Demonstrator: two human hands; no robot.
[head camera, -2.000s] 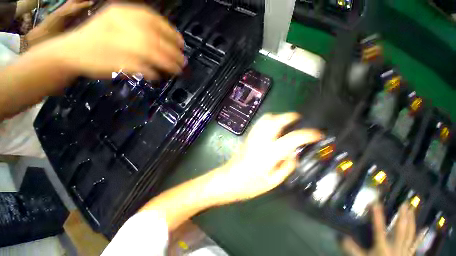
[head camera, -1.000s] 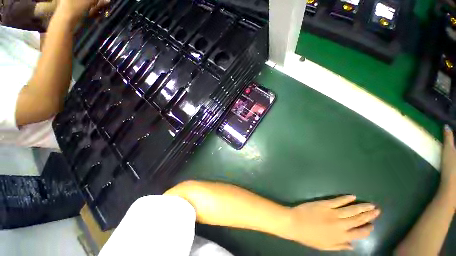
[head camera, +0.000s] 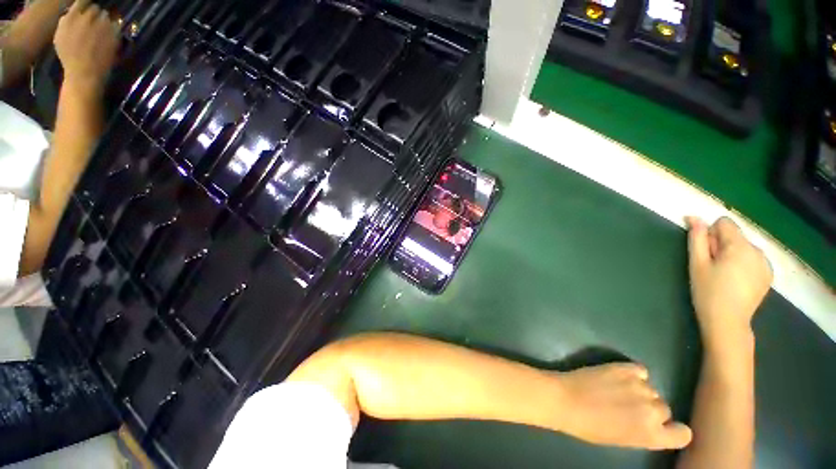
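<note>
A smartphone (head camera: 446, 225) lies face up on the green bench mat (head camera: 568, 275), beside the tall stack of glossy black trays, its screen lit. My left hand (head camera: 623, 406) rests on the mat at the lower right with its fingers curled. My right hand (head camera: 729, 275) is curled at the inner edge of the white rail, its forearm running down past my left fingertips. Nothing shows in either hand, though both palms are hidden. My hands are apart from the smartphone.
Glossy black trays (head camera: 266, 174) are stacked at the left. A white post (head camera: 519, 59) stands on the white rail (head camera: 632, 179). Beyond it, foam trays (head camera: 655, 69) with phone parts lie on the green conveyor (head camera: 596, 114). Another person's arm (head camera: 73, 137) is at the upper left.
The phone-filled foam tray has left the bench. My left hand has gone from spread to curled. My right hand has come in from the right edge and curled. The other person's arm has moved left.
</note>
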